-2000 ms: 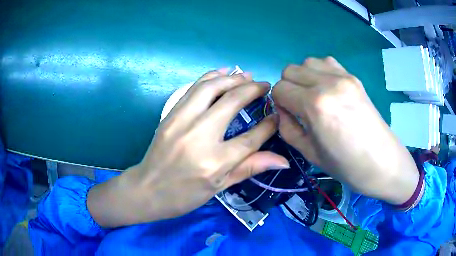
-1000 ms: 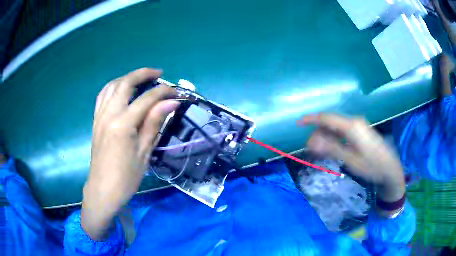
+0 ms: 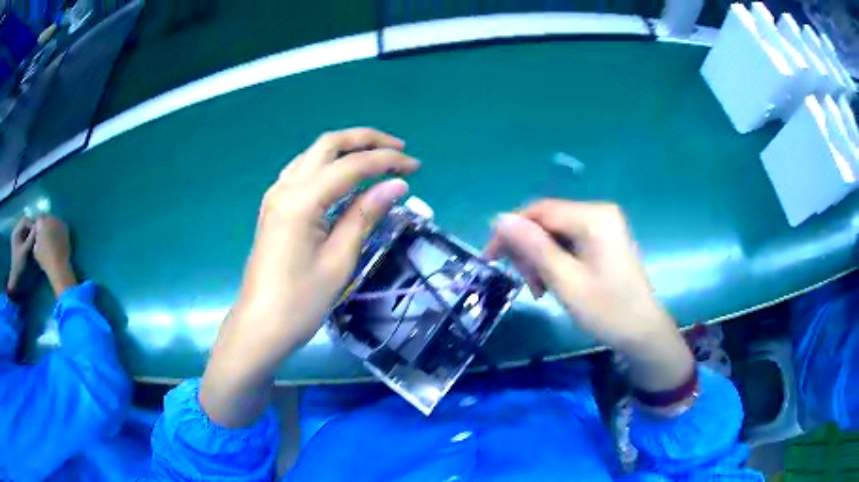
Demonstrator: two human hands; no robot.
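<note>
The open device unit (image 3: 414,306) lies in front of me at the bench's near edge, with its dark interior facing up and a white frame around it. A purple-grey wire and a thin dark wire cross the interior. A round white part (image 3: 419,207) sticks out at its upper edge. My left hand (image 3: 316,235) holds the unit's left side, thumb and fingers over its upper left edge, hiding that side. My right hand (image 3: 575,264) has its fingertips closed together at the unit's right corner. Whether they pinch anything is hidden.
White panels (image 3: 749,71) stand upright in rows at the right. A small pale piece (image 3: 568,162) lies on the green bench (image 3: 490,104) beyond my right hand. Another person's hands (image 3: 42,247) are at the far left. A white rail (image 3: 235,80) runs along the back.
My right hand has come back from the right to the unit's right corner. The red wire that stuck out there no longer shows. The view has shifted, showing more bench.
</note>
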